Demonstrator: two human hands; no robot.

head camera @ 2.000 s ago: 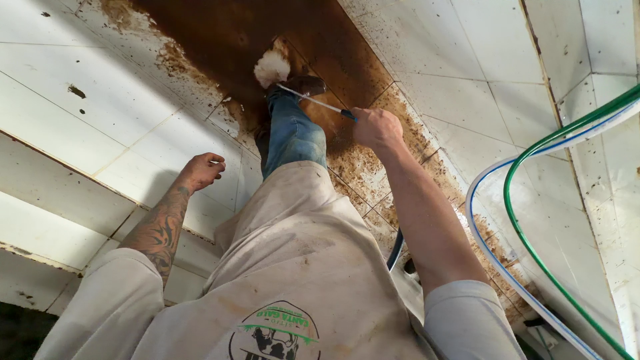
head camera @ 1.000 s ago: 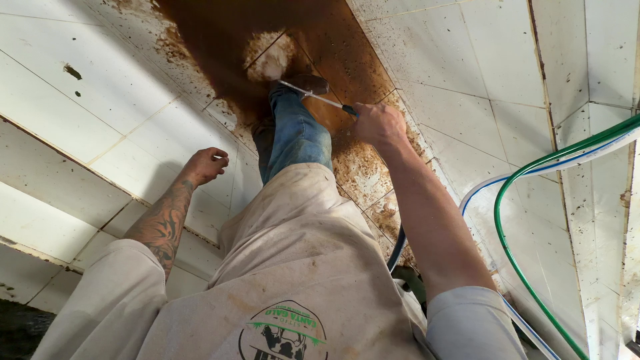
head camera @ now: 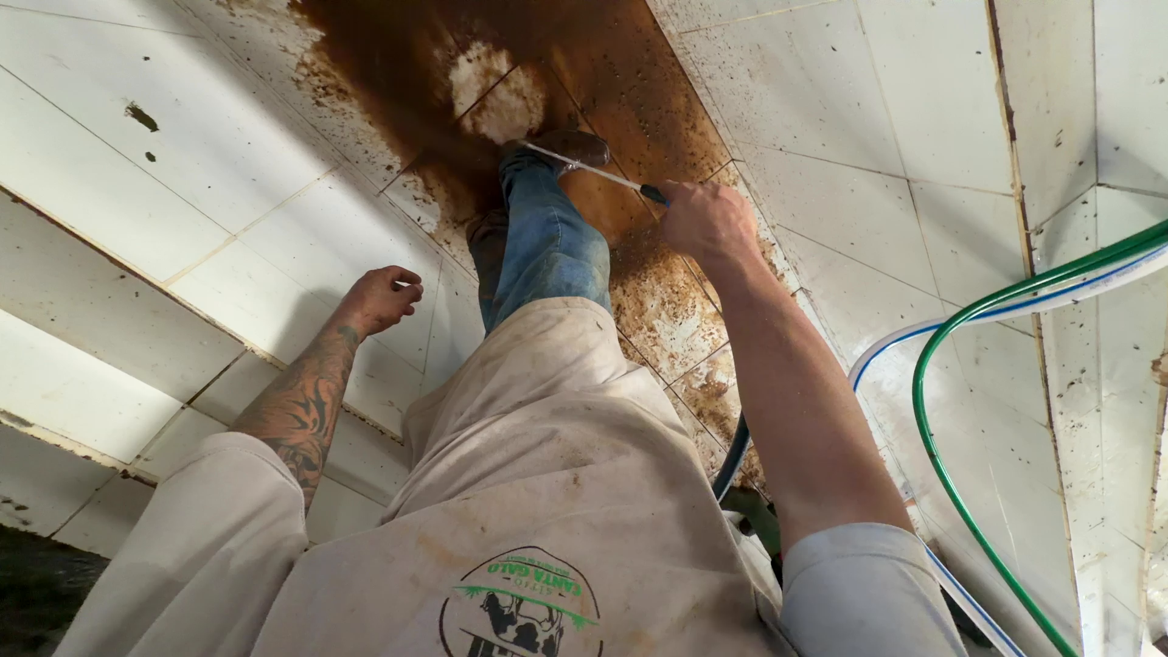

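Observation:
My right hand (head camera: 710, 217) is closed around the dark end of a thin light rod (head camera: 584, 167), perhaps a spray wand. Its far tip lies near my shoe (head camera: 573, 149). White spray or foam seems to reach a pale patch (head camera: 497, 91) on the brown, dirty floor tiles (head camera: 648, 100). To the left of my jeans, my left hand (head camera: 383, 299) hangs in front of the white tiles with bent fingers and holds nothing. What my right palm covers is hidden.
A green hose (head camera: 923, 401) and a white hose with a blue stripe (head camera: 890, 345) curve along the right. A dark hose (head camera: 733, 461) passes beside my right forearm. White tiled ledges (head camera: 100, 342) with worn edges rise at the left, and white tiled surfaces (head camera: 821, 100) flank the right.
The pale patch by the rod's tip shows as larger, with tile joints visible in it. The hoses at the right have shifted. My right hand keeps its hold on the rod.

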